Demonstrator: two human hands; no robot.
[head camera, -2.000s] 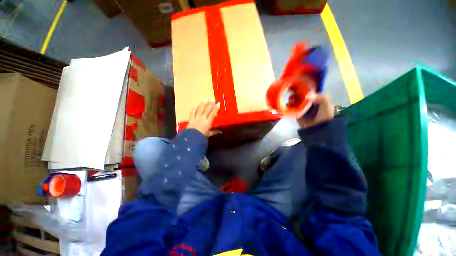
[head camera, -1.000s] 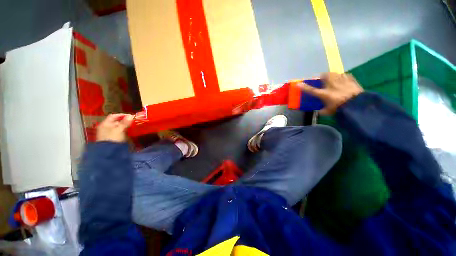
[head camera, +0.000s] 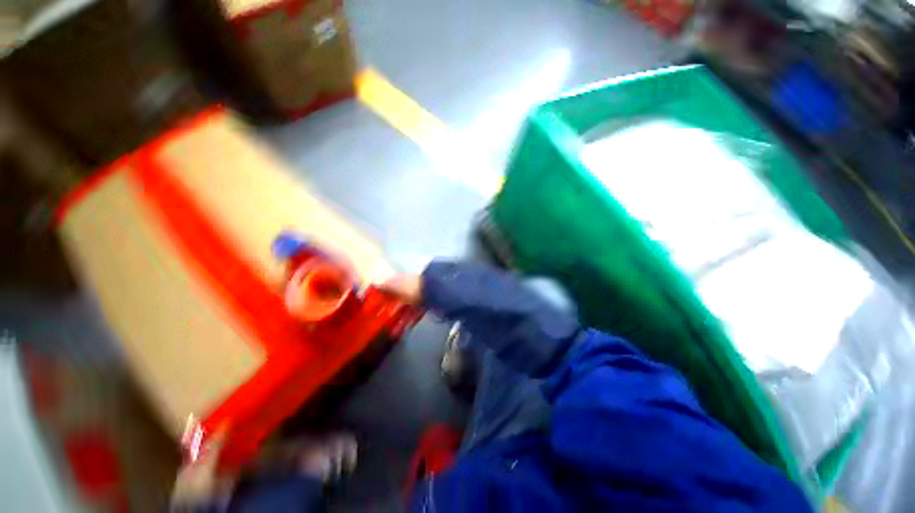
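Note:
A carton (head camera: 120, 266) with red tape along its centre seam and edges stands at the left. The tape dispenser (head camera: 319, 291), red-orange and blue, is over its near right part. My right hand (head camera: 401, 288) is right beside the dispenser at the carton's near right corner; blur hides whether it grips the dispenser or only touches the red tape. My left hand (head camera: 199, 479) is blurred and partly cut off at the lower left, by the near left corner of the carton. Its grip cannot be made out.
A green tote (head camera: 602, 250) with white plastic-wrapped goods stands at the right. Another carton (head camera: 291, 55) stands at the top, with darker cartons at the upper left. A yellow line (head camera: 401, 110) crosses the grey floor. A red object (head camera: 433, 456) is on the floor near my legs.
The view has swung right, showing more of the green tote. The dispenser is now over the carton top instead of right of it. Red tape now lies along the carton's near edge.

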